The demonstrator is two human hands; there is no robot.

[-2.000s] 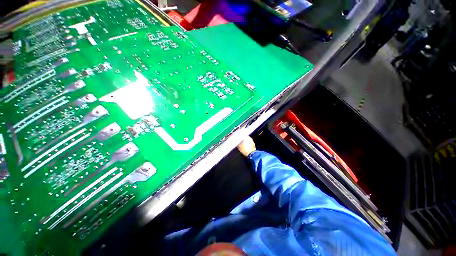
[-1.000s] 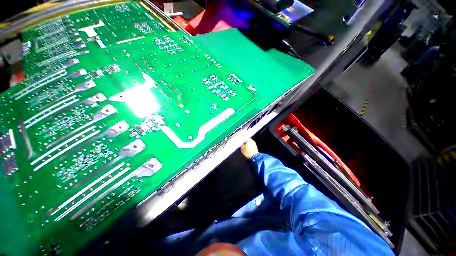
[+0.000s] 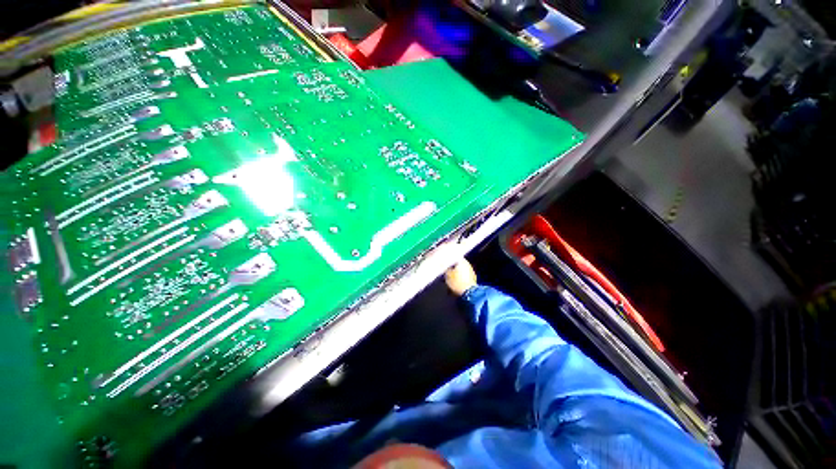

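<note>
A large green circuit board [image 3: 302, 119] with white traces and a bright glare spot lies on a wider plain green top plate [image 3: 513, 128]. Below its edge runs the pale front panel [image 3: 367, 316] of the unit. My right hand [image 3: 461, 277], at the end of a blue sleeve, is at the lower edge of this panel, right of the picture's middle. Its fingers are mostly hidden at the panel, so I cannot tell whether it holds anything. My left hand cannot be made out. A blurred skin-toned shape shows at the bottom edge; I cannot tell what it is.
A red-edged bin [image 3: 600, 282] with long thin strips lies inside a black surface [image 3: 678, 266] at right. A pale upright bar [image 3: 632, 101] slants past the plate's right corner. Red and dark items are behind the board. Dark racks stand at far right.
The view has shifted slightly, so the board and bin appear a little further right and lower. My right hand stays at the panel's lower edge.
</note>
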